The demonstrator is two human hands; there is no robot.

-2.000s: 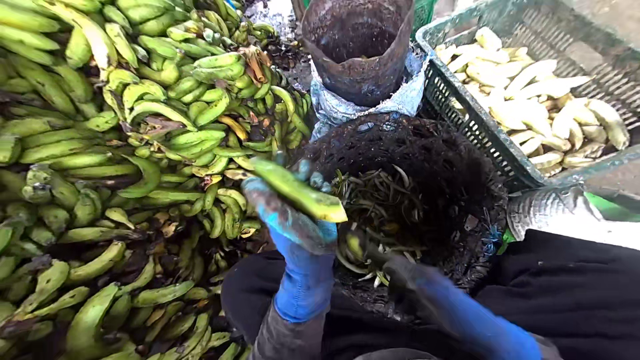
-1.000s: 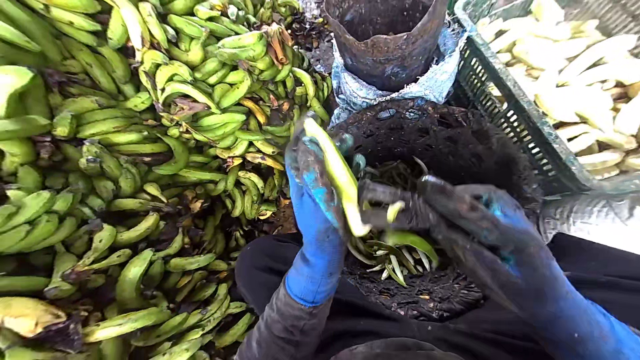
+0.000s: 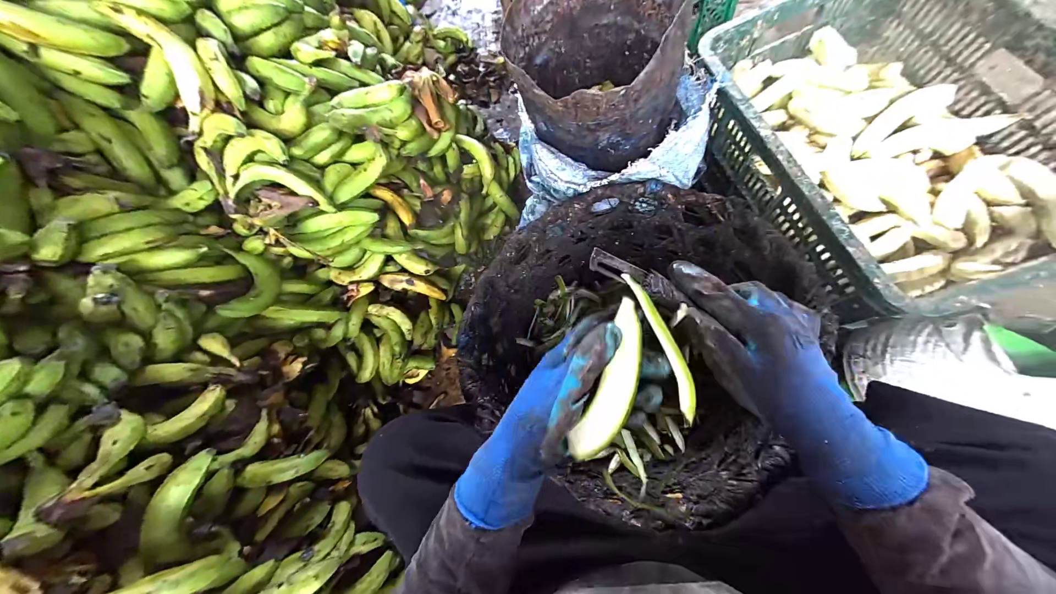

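Observation:
My left hand [image 3: 569, 388], in a stained blue glove, grips a partly peeled green plantain [image 3: 612, 384] over a dark, round basket [image 3: 528, 272]. My right hand [image 3: 751, 338], gloved alike, is closed on a knife [image 3: 620, 266] whose blade points up and left; its handle is hidden by the fingers. Between the hands a long strip of green peel [image 3: 664, 351] hangs near the blade; whether it is still joined to the plantain I cannot tell. Peel scraps [image 3: 635, 454] lie in the basket below.
A large heap of green plantains [image 3: 280, 206] fills the left side. Beyond the basket stands a dark, ragged-rimmed container [image 3: 602, 115] with a pale blue woven sack [image 3: 561, 173] around it. A green plastic crate [image 3: 808, 206] of peeled plantains [image 3: 891, 165] is at the upper right.
The plantain, mostly green-skinned two seconds ago, now shows a broad pale peeled face. A long peel strip has come away from that face. Both hands have shifted over the basket.

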